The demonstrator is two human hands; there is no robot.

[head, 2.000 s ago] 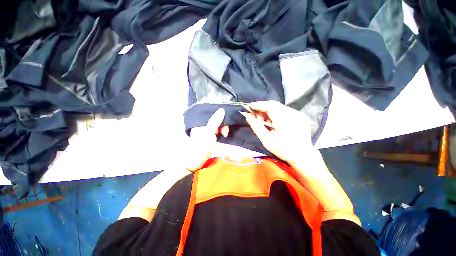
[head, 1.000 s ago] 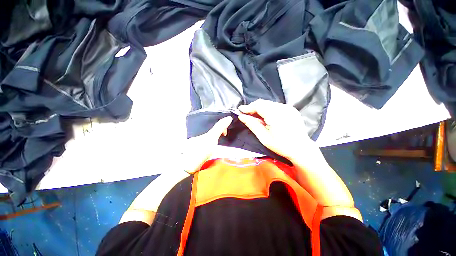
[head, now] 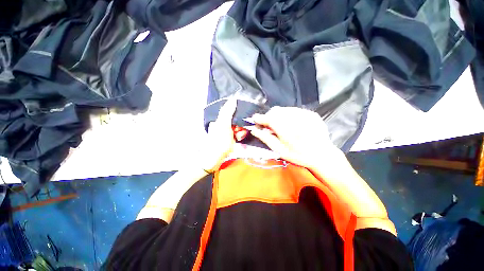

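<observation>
Dark trousers (head: 286,69) lie on the white table in front of me, with grey pocket bags (head: 339,74) showing on both sides. The waistband (head: 245,109) is at the near edge, by the apron. My left hand (head: 220,132) grips the waistband's left part, thumb on top and reddish fingertips under it. My right hand (head: 292,129) is bent over the waistband's middle, fingertips together. A small pale pointed thing shows at its fingertips; I cannot tell if it is a tool. The palm is hidden, and both hands are overexposed.
Dark garments are heaped on the table (head: 132,143) to the left (head: 79,69) and right (head: 419,53). A small white ticket (head: 142,36) lies on the left heap. Below the table edge are a blue floor (head: 132,193), a wooden bench (head: 435,159) and blue plastic (head: 440,243).
My left thumb has moved up across the waistband. My right fingertips have come off the seam and nearer to me. The whole view has shifted slightly.
</observation>
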